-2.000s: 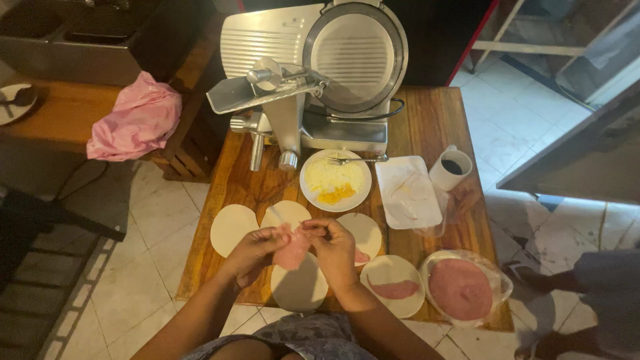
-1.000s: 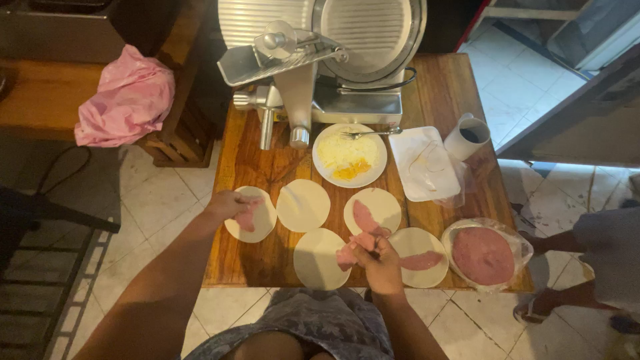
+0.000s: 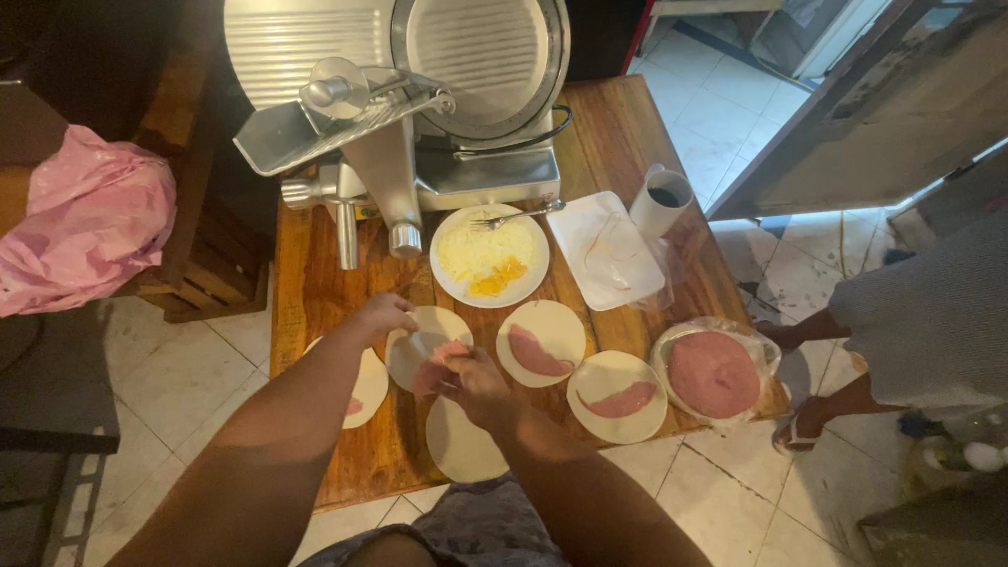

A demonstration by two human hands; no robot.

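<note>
My right hand point(image 3: 476, 386) pinches a thin pink slice of deli meat point(image 3: 433, 370) over a round dough disc point(image 3: 409, 346). By that disc's upper left edge is my left hand point(image 3: 383, 315), fingers slightly apart; whether it holds anything is unclear. Under my left forearm lies another disc point(image 3: 370, 390) with a bit of meat showing. A bare-looking disc point(image 3: 465, 445) sits below my right hand, partly hidden. To the right, two discs point(image 3: 555, 323) point(image 3: 618, 429) each bear a piece of meat. Stacked meat slices point(image 3: 713, 374) rest in clear plastic at the table's right.
A metal meat slicer point(image 3: 480, 181) stands at the back of the wooden table point(image 3: 630, 126). Before it are a plate of grated cheese point(image 3: 535, 276) with a fork point(image 3: 520, 214), a white foam tray point(image 3: 583, 276) and a mug point(image 3: 650, 216). A pink plastic bag point(image 3: 94, 213) lies left; a person's legs point(image 3: 827, 402) are at right.
My left hand has left the leftmost disc, where it held meat, and moved right. My right hand has carried its meat leftward and up, from the lower disc to the upper middle one.
</note>
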